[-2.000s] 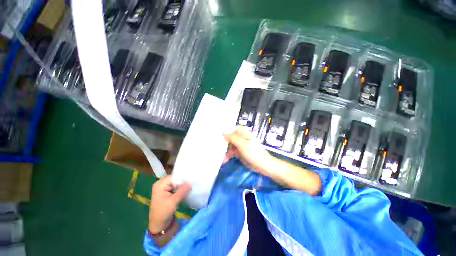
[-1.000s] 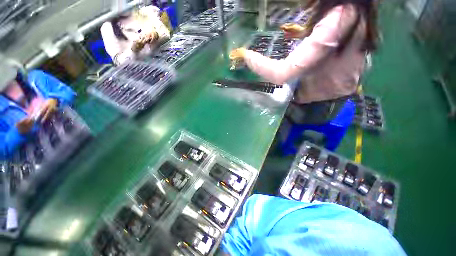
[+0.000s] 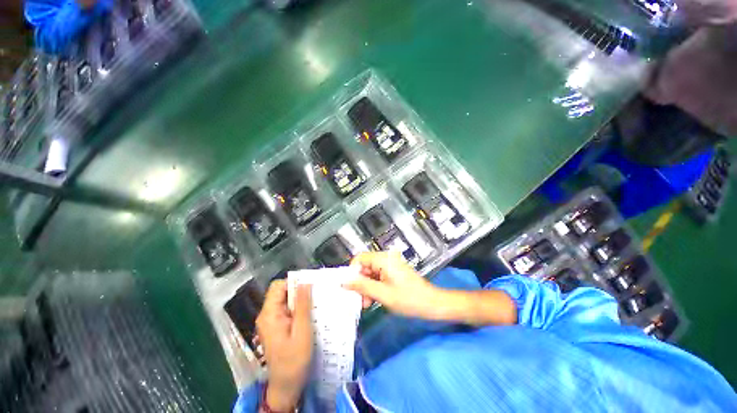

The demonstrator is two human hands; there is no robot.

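Observation:
A white label sheet point(image 3: 330, 331) with rows of small print is held over the lower edge of a clear blister tray point(image 3: 485, 211). My left hand point(image 3: 287, 347) grips the sheet's left side, thumb on top. My right hand point(image 3: 396, 288) is at the sheet's upper right corner, fingertips touching it; whether a single label is in them cannot be told. Black handsets such as this one point(image 3: 338, 164) lie in the tray's pockets in two rows, with silver and white detail and small orange marks. My hands and the sheet partly cover the lower row.
Blurred stacked trays point(image 3: 105, 347) stand at lower left. Another tray of handsets point(image 3: 602, 250) is at the right, below the bench edge. A person's blue sleeve point(image 3: 61, 24) and trays are at upper left. Another person sits at upper right near a row of black parts point(image 3: 594, 31).
The view has swung down from the line and neighbours to the tray in front. Both hands and the label sheet, out of view a second ago, now show over the tray's lower edge.

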